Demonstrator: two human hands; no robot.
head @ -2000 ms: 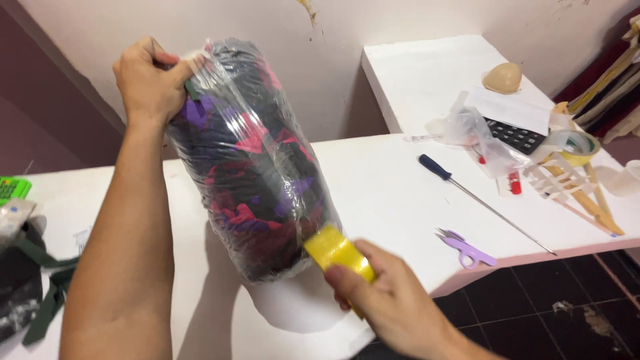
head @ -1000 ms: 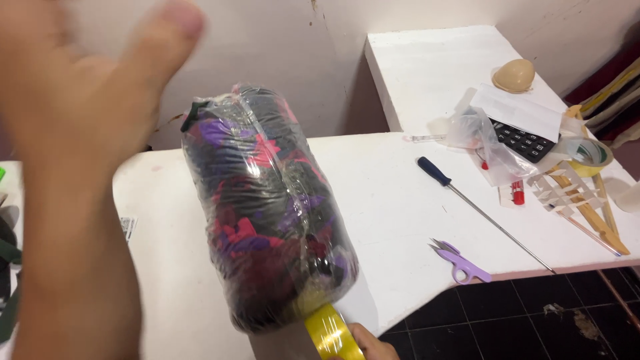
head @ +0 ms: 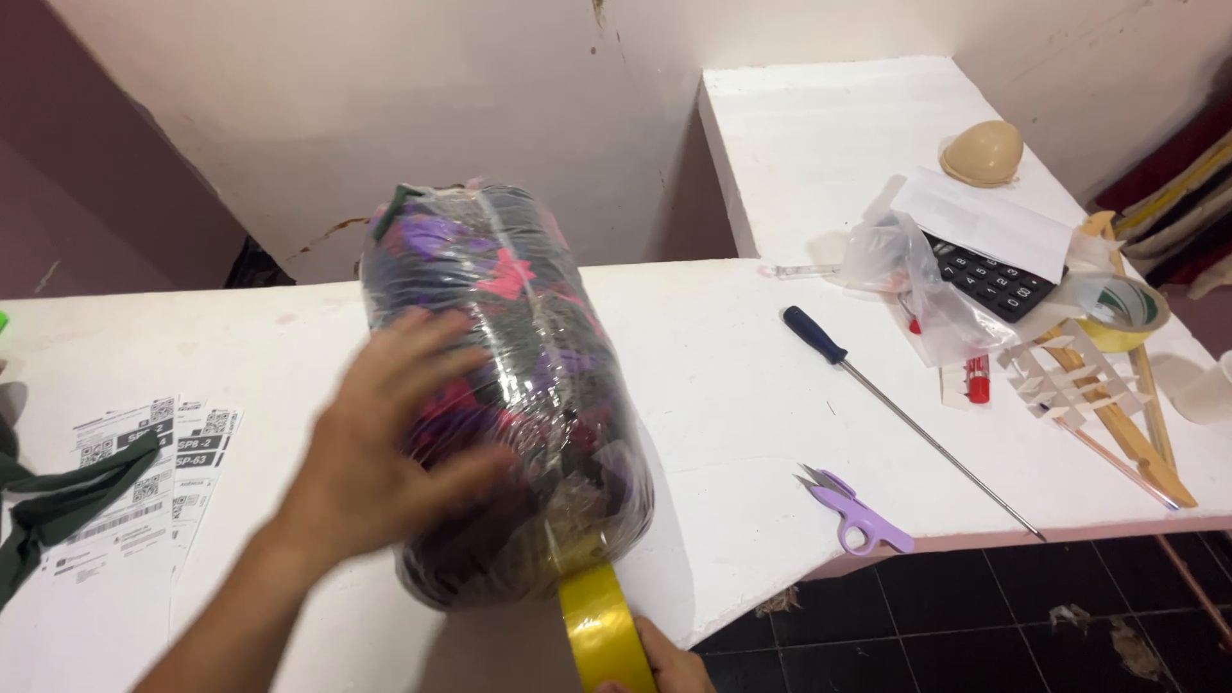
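Observation:
A plastic-wrapped roll of dark fabric with pink and purple patches stands on the white table, leaning slightly. My left hand, blurred and with its fingers spread, is at the roll's left side; whether it touches the plastic I cannot tell. At the lower right of the roll, my right hand holds a roll of yellow adhesive tape, whose strip runs up onto the bottom of the wrapped bundle. Purple thread snips and a screwdriver with a dark blue handle lie to the right.
Printed labels and a dark green fabric strip lie at left. To the right are a calculator, a clear plastic bag, another tape roll, a wooden hanger and a beige cup-shaped piece. The table's front edge borders dark floor tiles.
My left hand has let go of the bundle's top, lifted away, and come down beside its left side. The bundle, tilted in my grip earlier, is lower. The tape stays at its lower end.

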